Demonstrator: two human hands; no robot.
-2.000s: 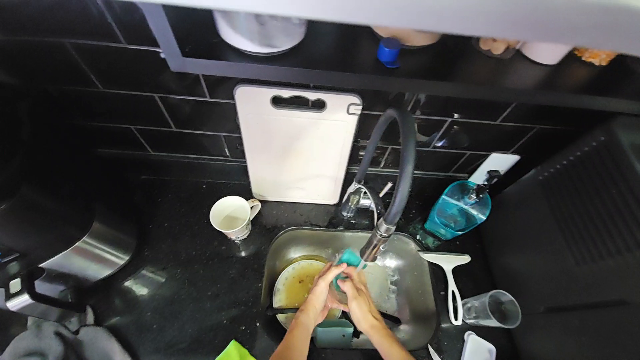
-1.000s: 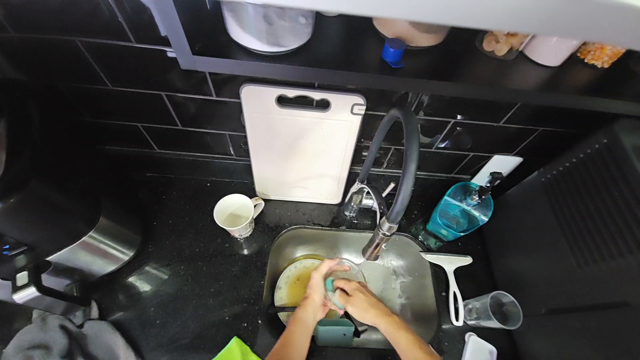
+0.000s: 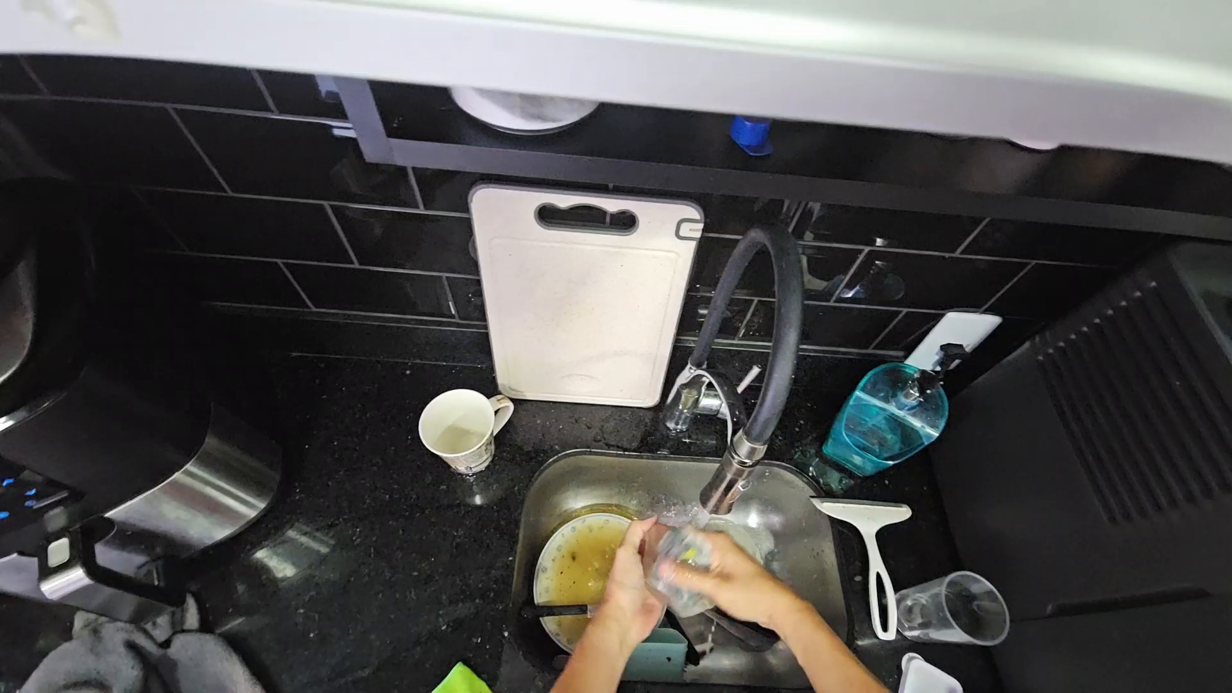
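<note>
Over the steel sink point(image 3: 577, 476), both hands hold a clear, wet container point(image 3: 685, 568), blurred, just below the faucet's spray head point(image 3: 729, 481). My left hand point(image 3: 630, 577) grips its left side. My right hand point(image 3: 736, 582) is closed around its right side, with a small yellow-green spot visible between the fingers. Below and left of the hands, a patterned plate point(image 3: 577, 568) with yellowish liquid lies in the sink. A dark handle crosses the plate, and a teal holder point(image 3: 657, 654) sits at the sink's front edge. The fingertips are partly hidden.
A white mug point(image 3: 458, 430) stands left of the sink, near an upright cutting board point(image 3: 587, 308). To the right are a blue soap dispenser point(image 3: 885, 419), a white squeegee point(image 3: 874, 549) and a clear cup point(image 3: 958, 608) on its side. A shelf point(image 3: 616, 168) spans above the faucet.
The teal sponge seen at the hands earlier no longer shows there. My right hand has moved up to the spray head with the clear container, and my left hand has stayed with it.
</note>
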